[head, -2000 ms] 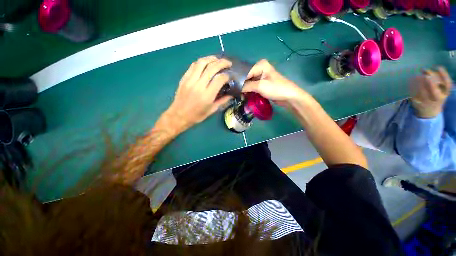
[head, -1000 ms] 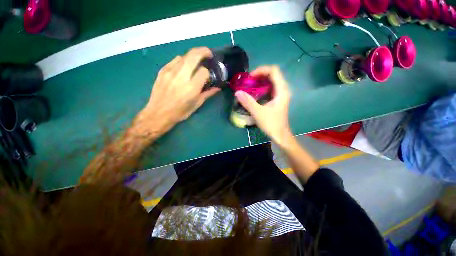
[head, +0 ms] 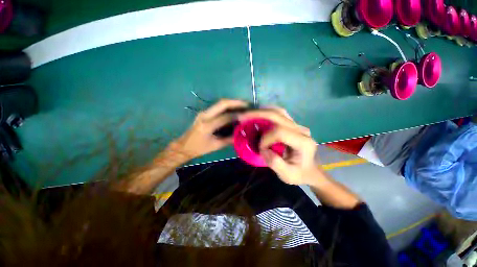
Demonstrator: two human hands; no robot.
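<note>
The magenta cup (head: 245, 145) of a core unit is at the bench's front edge, its open mouth towards me. My right hand (head: 293, 148) grips it, with fingers at its mouth. My left hand (head: 212, 133) holds the black housing (head: 226, 129) right behind and beside the cup. The housing is mostly hidden by my fingers, and no yellow base shows there. How far the cup sits in the housing I cannot tell. Thin lead wires (head: 199, 98) stick out beyond my left hand over the green bench top (head: 131, 94).
Core units with magenta cups (head: 404, 81) stand at the right, with dark wires (head: 340, 61) and a white lead (head: 389, 43). More stand in a row at the top right. Black housings (head: 15, 101) are at the far left. A white rail (head: 157, 26) crosses behind. A person's blue sleeve (head: 444, 167) is at the right.
Both hands have moved down to the bench's front edge with the magenta cup and black housing, which are now together. The cup's mouth has turned towards me. The neighbour's hand has left view since the earliest frame.
</note>
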